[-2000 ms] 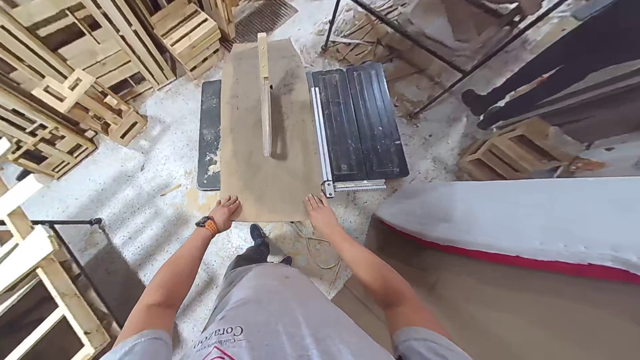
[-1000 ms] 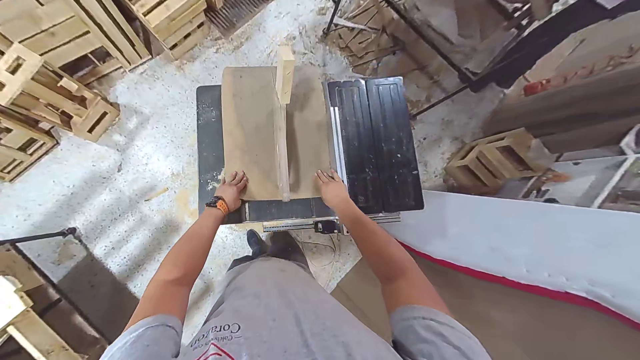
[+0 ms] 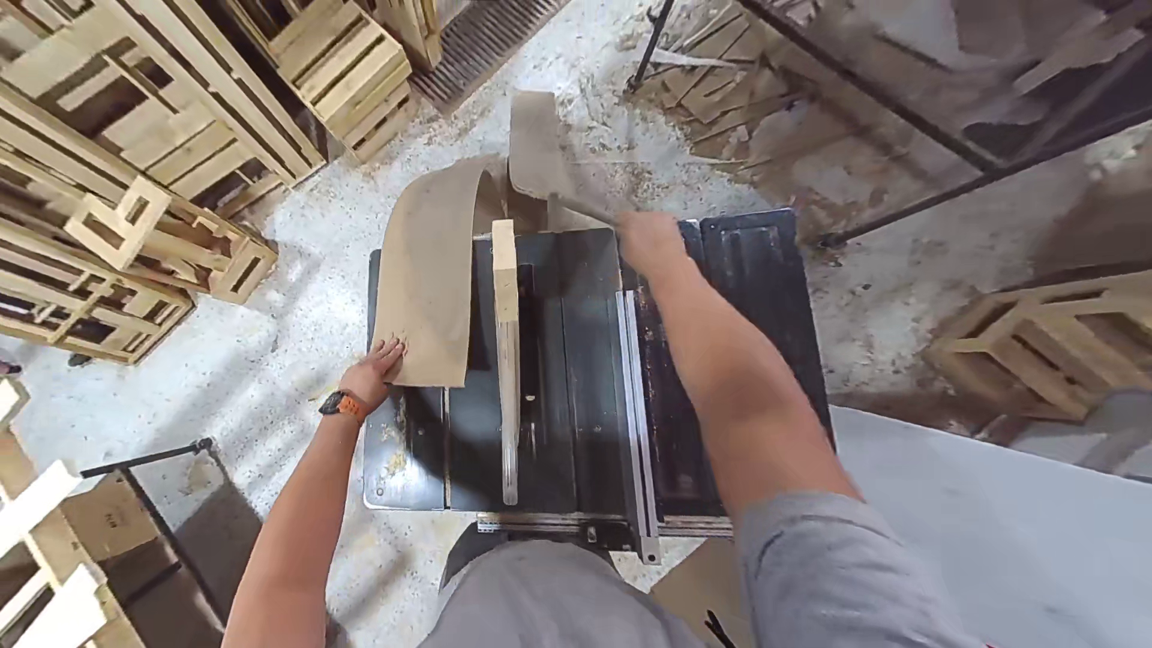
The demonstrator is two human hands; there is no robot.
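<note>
A dark table saw [image 3: 576, 360] stands before me, with a metal rip fence [image 3: 635, 414] along its right part. A narrow wooden arm [image 3: 508, 360] extends over the table, beside the slot. My left hand [image 3: 373, 373] rests with spread fingers on the near left corner of a curved brown sheet [image 3: 423, 270], perhaps thin fibreboard. My right hand [image 3: 650, 241], blurred, is at the far side of the table, right of the wooden arm, at the near end of a second, narrower brown strip [image 3: 538, 144] that bends over the far edge. Its fingers seem closed on that strip.
Slatted wooden crates [image 3: 337, 67] and frames stand at the back left. Another wooden crate [image 3: 1053, 342] is on the right. Scraps [image 3: 720, 99] lie on the floor beyond the saw, near a metal frame [image 3: 900, 108]. A white-covered surface [image 3: 981, 504] borders the near right.
The single wide brown sheet now shows as two separate pieces. My right hand has moved away from me, to the far side of the table; my left hand remains at the left piece's near edge.
</note>
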